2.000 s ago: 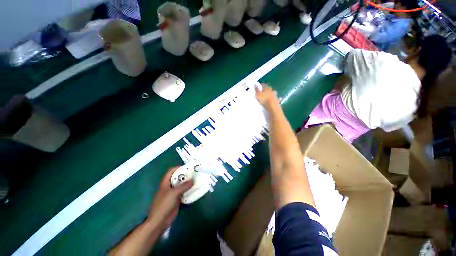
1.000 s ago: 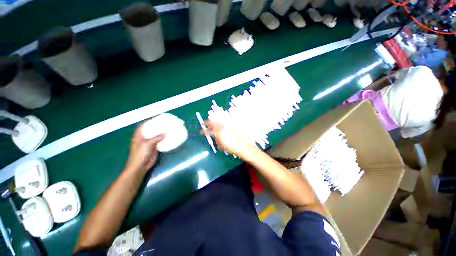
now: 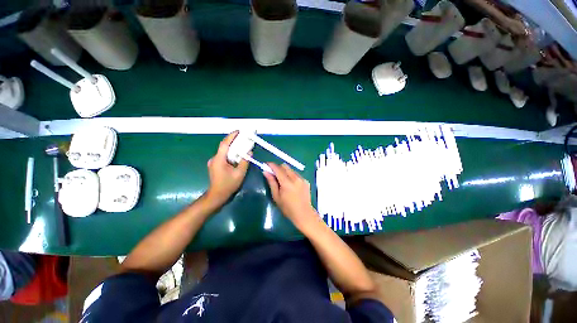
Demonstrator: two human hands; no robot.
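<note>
My left hand point(image 3: 226, 165) grips a white extender housing point(image 3: 241, 146) over the green bench, in front of the white rail. One white antenna point(image 3: 278, 152) projects from the housing towards the right. My right hand point(image 3: 286, 187) pinches a second white antenna point(image 3: 258, 163) whose far end meets the housing; whether it is seated cannot be told. A dense pile of white antennas point(image 3: 386, 180) lies on the bench to the right of my hands.
Three housings point(image 3: 119, 188) lie at left, near a dark-handled tool point(image 3: 59, 211) and a loose stick point(image 3: 30, 189). Beyond the white rail point(image 3: 190, 126), the belt carries grey-brown cups point(image 3: 272, 31) and a housing with two antennas point(image 3: 92, 95). An open carton point(image 3: 506, 262) holds antennas at lower right.
My view has turned left. The housing now has one antenna projecting and another at it in my right hand; a second ago my right hand was beside the pile at a single stick.
</note>
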